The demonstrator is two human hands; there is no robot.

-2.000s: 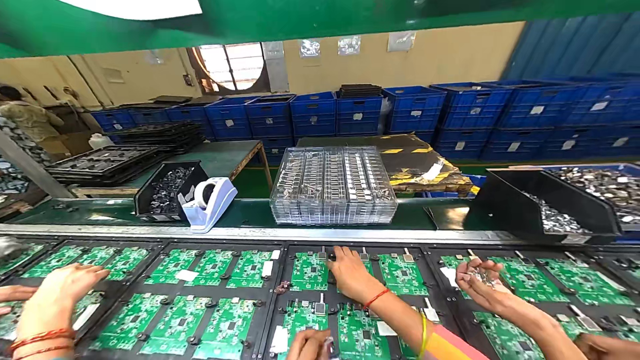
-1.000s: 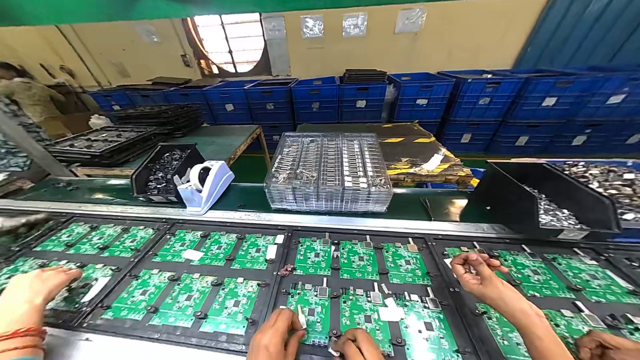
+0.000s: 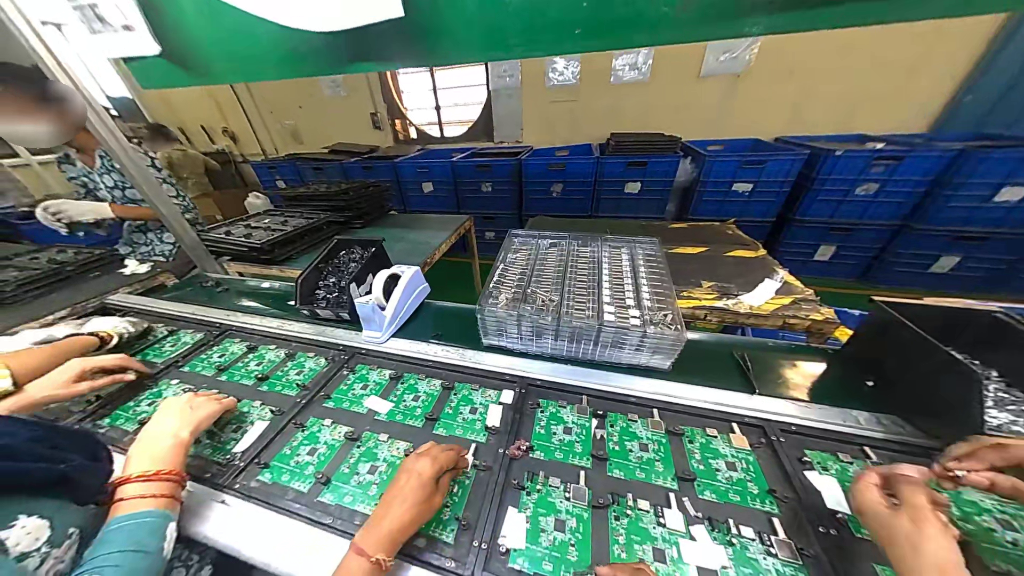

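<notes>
My left hand (image 3: 424,483) is over the lower right green circuit board (image 3: 450,512) in the tray left of the middle one. Its fingertips meet at a small pale piece at the board's upper edge; whether they hold it I cannot tell. Of my right hand (image 3: 624,570) only some fingers show, at the bottom edge, beside a green circuit board (image 3: 556,524) in the middle black tray (image 3: 500,500). What those fingers hold is hidden. Metal connectors stand on the upper edges of the middle tray's boards. White slips (image 3: 514,528) lie on several boards.
Behind the metal rail (image 3: 640,384) are a stack of clear trays of metal parts (image 3: 580,300), a tape dispenser (image 3: 392,304) and a black parts bin (image 3: 340,280). A larger black bin (image 3: 920,360) stands right. Co-workers' hands (image 3: 904,512) (image 3: 180,420) work over trays on both sides.
My left hand has moved left, onto a board of the neighbouring tray. My right hand has dropped mostly out of view. The right co-worker's two hands have come together over the boards.
</notes>
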